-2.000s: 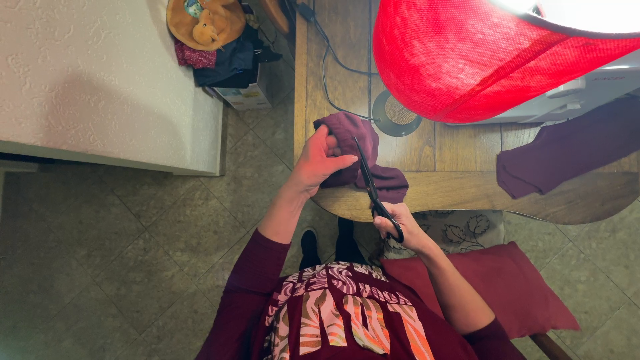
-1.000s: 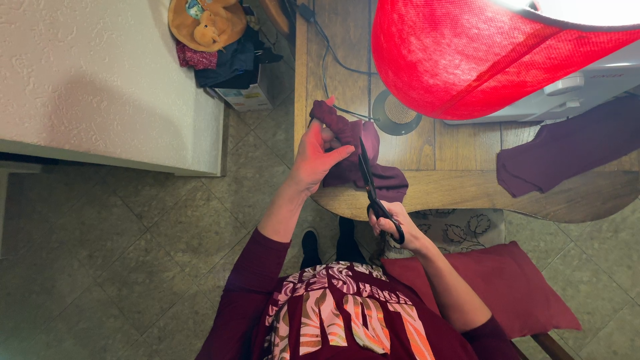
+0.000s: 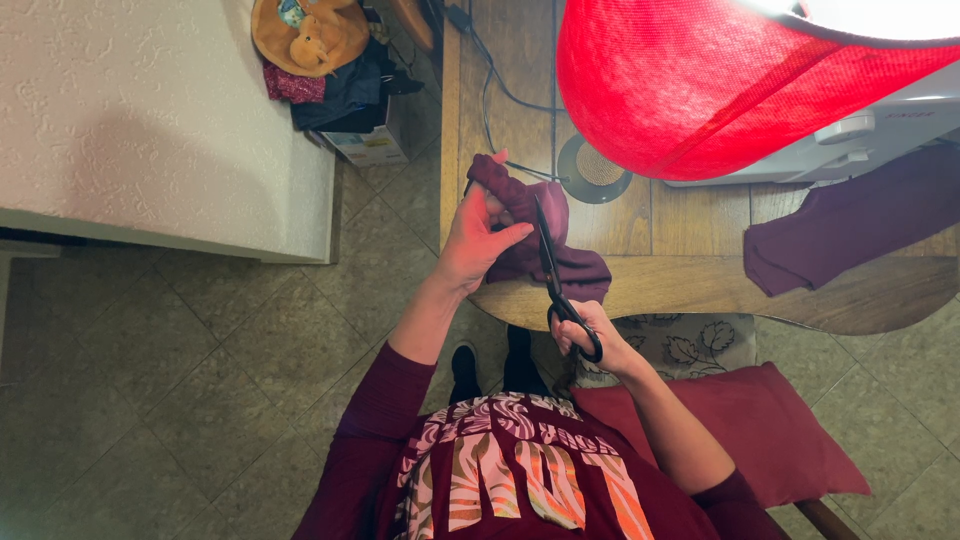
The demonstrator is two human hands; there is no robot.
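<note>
Bunched maroon fabric (image 3: 589,271) lies over the rounded left corner of the wooden table (image 3: 697,289). My left hand (image 3: 484,236) grips its upper left part, thumb pointing right and some fingers hidden in the folds. In my right hand (image 3: 581,334) are black-handled scissors (image 3: 550,262), their blades pointing up over the fabric and looking nearly closed. Whether the blades touch the cloth cannot be told. Another piece of dark maroon fabric (image 3: 847,217) lies flat on the table at the right.
A red lampshade (image 3: 675,82) covers part of a white Singer sewing machine (image 3: 919,112). A round dark base (image 3: 596,169) and a black cable (image 3: 491,71) lie on the table. A red cushion (image 3: 750,427) rests on a chair below. At upper left, a box (image 3: 371,146) holds cloth and a plush toy.
My left hand has shifted its fingers, and the upper end of the fabric is turned and bunched differently around them. The scissors stay in my right hand, nearly in the same place.
</note>
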